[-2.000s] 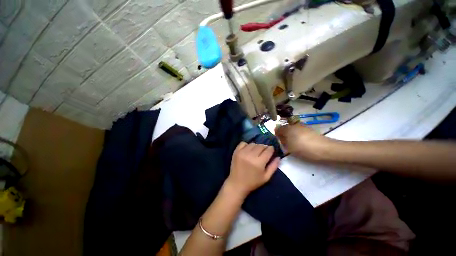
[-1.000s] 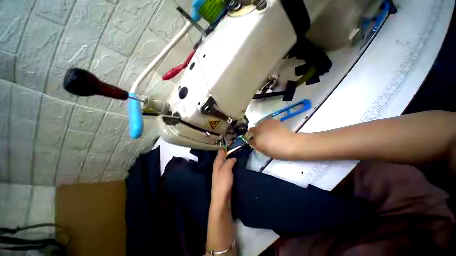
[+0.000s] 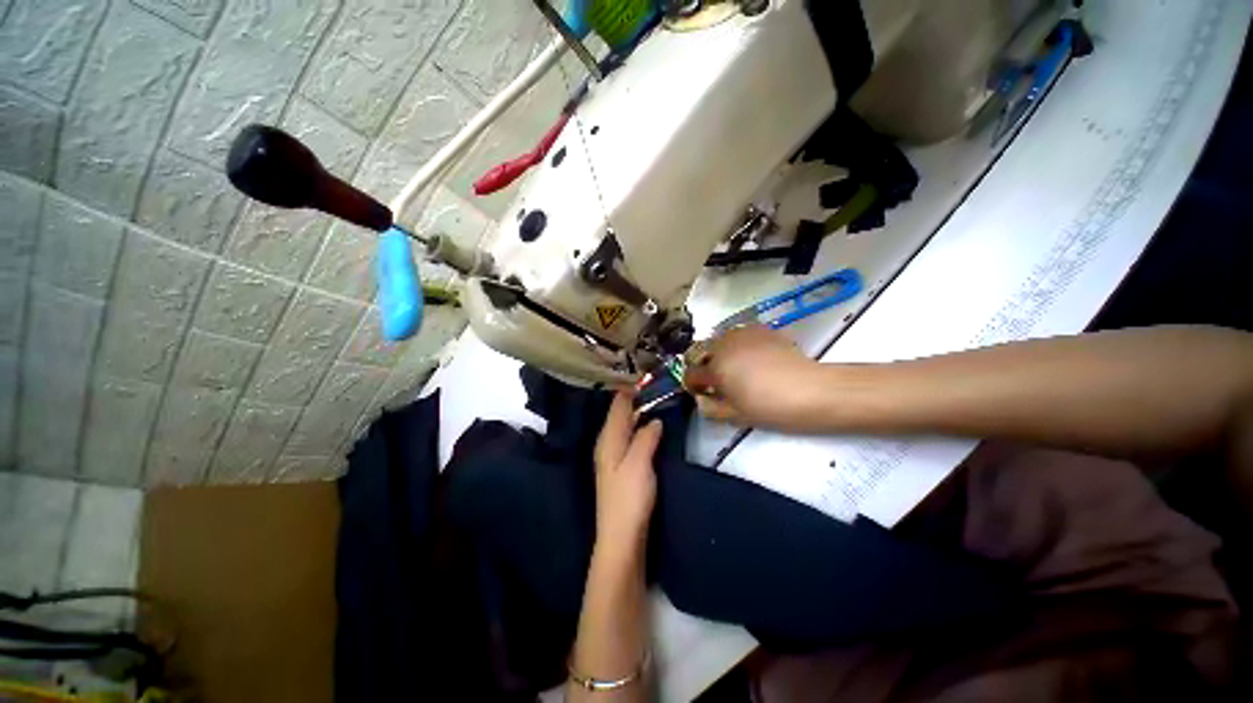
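Note:
The navy garment [image 3: 770,549] lies across the machine bed, with one edge under the head of the cream-white sewing machine [image 3: 673,151]. My left hand [image 3: 625,474] is on the cloth just left of the presser foot area, thumb and fingertips gripping its edge. My right hand [image 3: 756,381] has its fingers bent together at the cloth edge, just right of the needle area. A narrow pale strip shows on the cloth between my hands. The needle and the foot are too small and partly hidden to make out.
Blue thread snips [image 3: 811,295] lie behind my right hand. Dark scraps [image 3: 866,192] lie under the machine arm. A screwdriver [image 3: 309,181] and a blue-sleeved lamp [image 3: 400,284] stick out at the head end. Brown cardboard [image 3: 241,591] stands at lower left.
The view has turned and shifted. My left hand has moved from flat on the cloth to its edge beside the needle area. My right hand stays there. Little differs from one second ago.

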